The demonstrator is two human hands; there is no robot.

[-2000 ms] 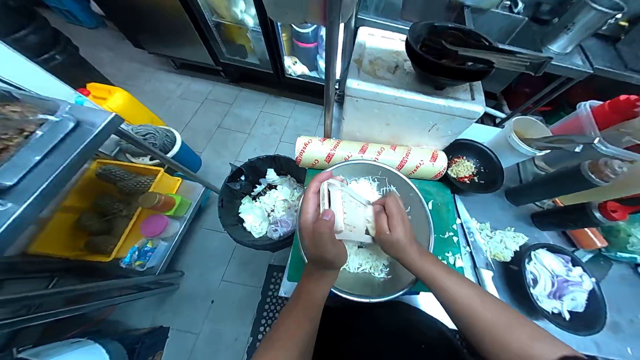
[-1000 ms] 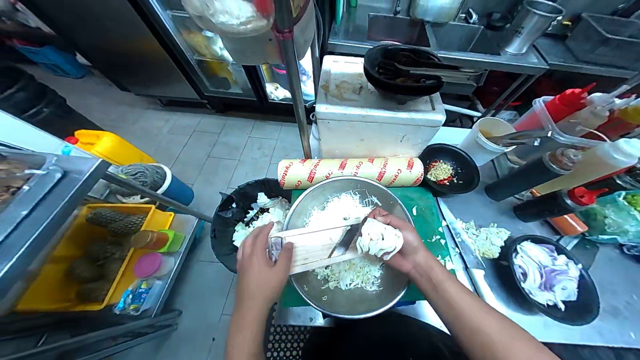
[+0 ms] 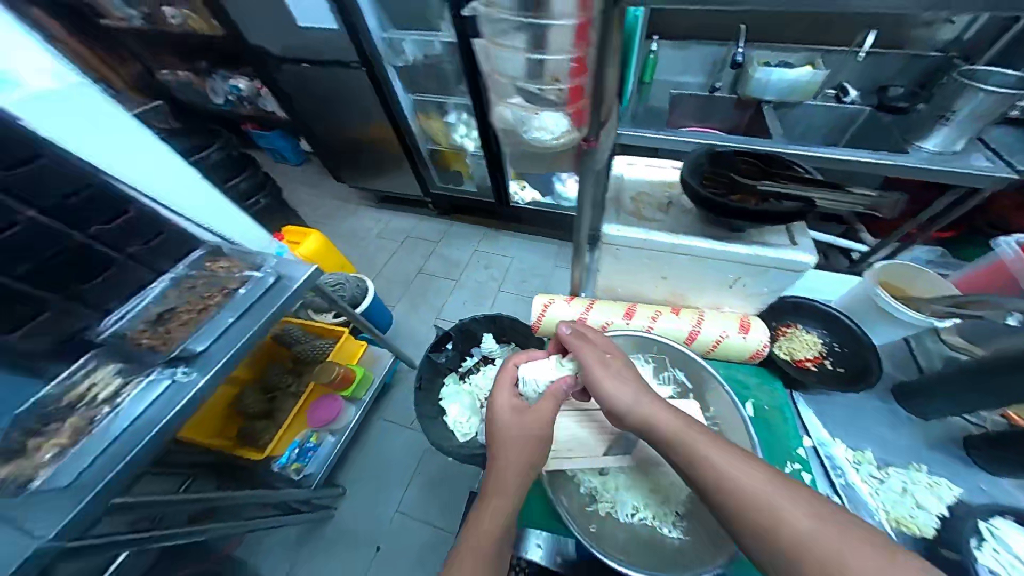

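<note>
Both hands hold a pale cabbage piece above the left rim of a large steel bowl. My left hand grips it from the left; the fingers of my right hand close on its right side. Beneath them, a wooden mandoline slicer rests across the bowl. Shredded cabbage lies in the bowl, which stands on a green cutting board. A black-lined bin with cabbage leaves is just left of the hands.
A plastic wrap roll lies behind the bowl. To the right are a black bowl of chopped garlic and chili, a knife and chopped cabbage. A metal post rises behind. A steel shelf with trays stands left.
One second ago my left hand held the slicer's left end and my right hand held the cabbage over it. Now both hands are together on the cabbage, farther left. The view has shifted.
</note>
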